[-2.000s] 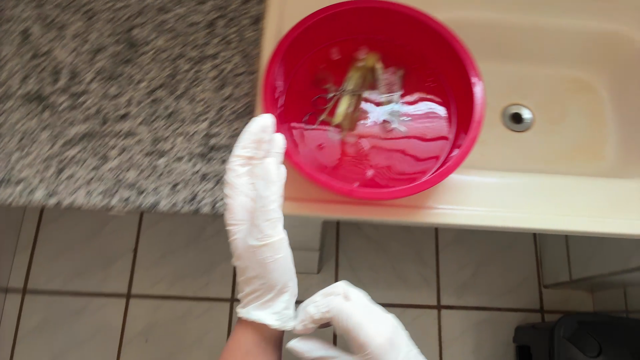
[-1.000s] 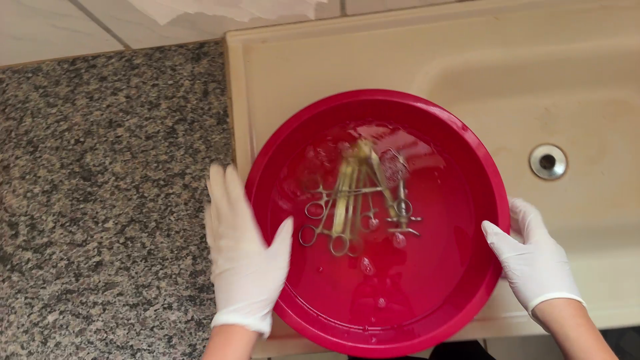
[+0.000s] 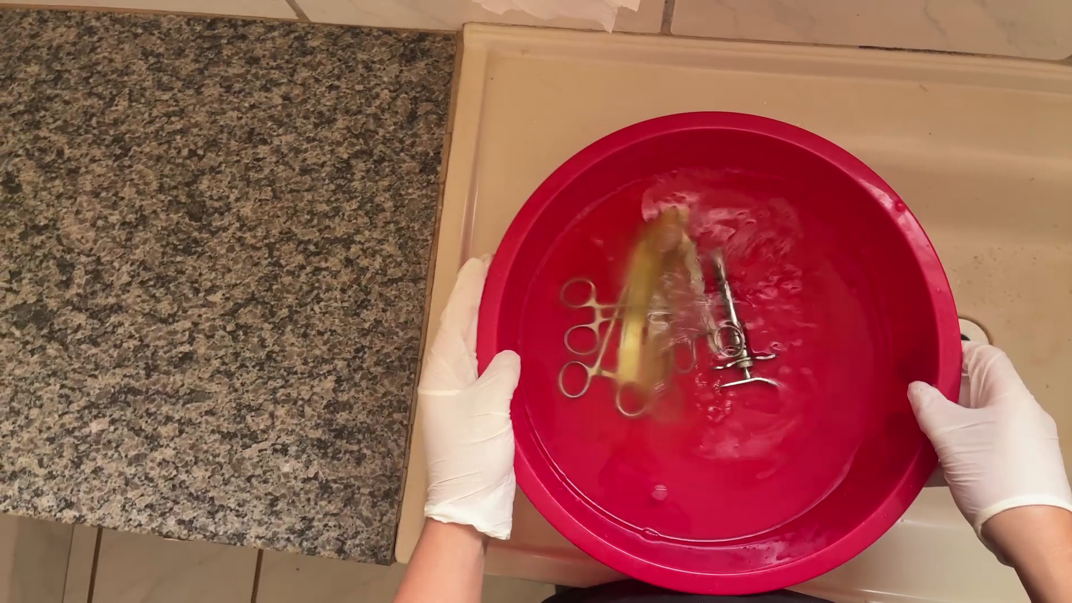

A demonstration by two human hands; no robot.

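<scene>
Both hands wear white gloves and grip a round red plastic basin (image 3: 720,561) of liquid by opposite sides. My left hand (image 3: 469,410) holds the left rim, thumb on top and fingers outside. My right hand (image 3: 992,427) holds the right rim in the same way, its fingers partly hidden. In the rippling liquid lie several ring-handled metal instruments (image 3: 584,339), a yellowish elongated item (image 3: 641,310), blurred, and a metal syringe-like instrument (image 3: 735,322) with a T-shaped end.
A beige sink (image 3: 988,117) with a raised edge lies under and around the basin; its drain (image 3: 973,332) is mostly covered by the basin and my right hand. To the left is a speckled granite countertop (image 3: 218,276). White paper or cloth (image 3: 569,8) shows at the top edge.
My hands were together, away from the basin, two seconds ago; now both grip its rim. Since one second ago the basin has moved over the drain, and the instruments in it have shifted apart.
</scene>
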